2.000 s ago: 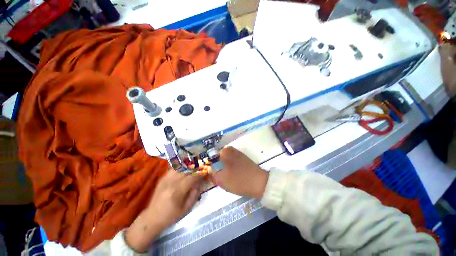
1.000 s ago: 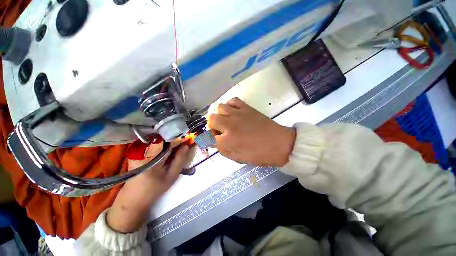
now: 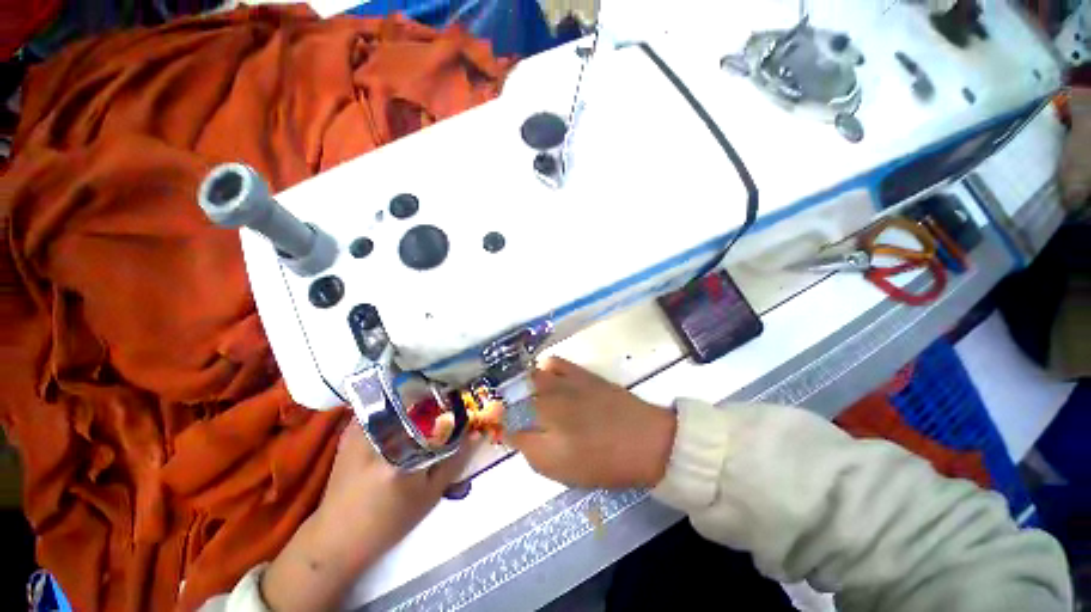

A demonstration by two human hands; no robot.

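The white sewing machine [image 3: 479,239] lies across the view. My right hand [image 3: 592,428] is at the right side of the lit needle area [image 3: 485,410], fingers bent together, with something small and grey at the fingertips. My left hand [image 3: 381,502] is at the left and front of the needle area, its fingertips partly hidden behind the shiny curved metal guard [image 3: 389,418]. A small patch of orange shows at the fingertips; what each hand grips cannot be made out. A large heap of rust-orange cloth [image 3: 144,263] lies left of and behind the machine.
A dark smartphone [image 3: 711,316] lies on the machine bed. Scissors [image 3: 903,277] with orange and red handles lie at the right. A ruler strip [image 3: 526,532] runs along the front edge. A blue crate [image 3: 951,412] with orange cloth is below. Another person's hand [image 3: 1077,150] shows at the right edge.
The view moved in close to the needle area and has moved back out over the machine. Both hands remain at the needle area.
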